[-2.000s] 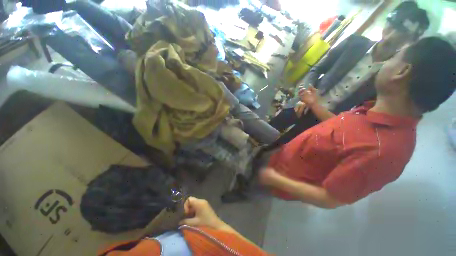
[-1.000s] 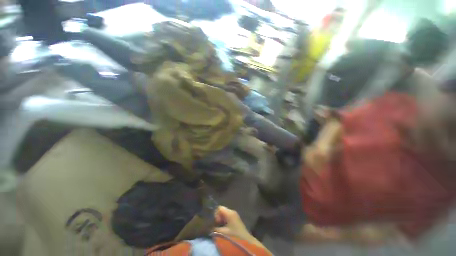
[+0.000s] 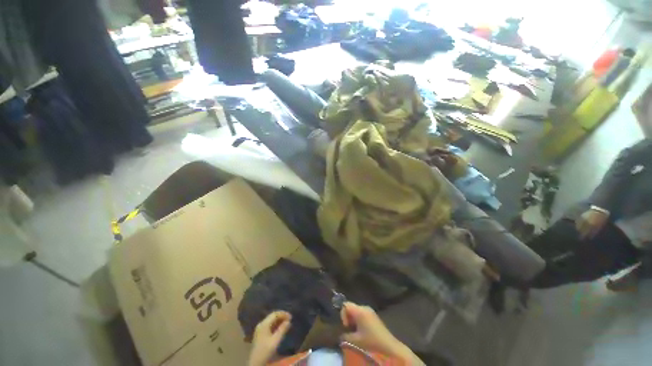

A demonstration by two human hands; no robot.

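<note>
A dark crumpled cloth (image 3: 286,286) lies over the right part of a brown cardboard sheet (image 3: 168,250), low in the middle of the view. My left hand (image 3: 270,334) is at the cloth's lower edge, its fingers pinched on it. My right hand (image 3: 363,326) is at the cloth's right end, its fingers closed on it; a small glinting thing at the fingertips is too blurred to name. My orange sleeves show at the bottom edge.
A large khaki cloth heap (image 3: 379,186) lies over grey fabric rolls (image 3: 493,243) ahead. A white roll (image 3: 243,157) lies behind the cardboard. Dark garments (image 3: 86,78) hang at the far left. A person's hand (image 3: 592,221) and dark clothing show at the right edge.
The view has swung left, so cloth and cardboard sit further right in it. My left hand has come into view at the dark cloth. The person in red is out of view.
</note>
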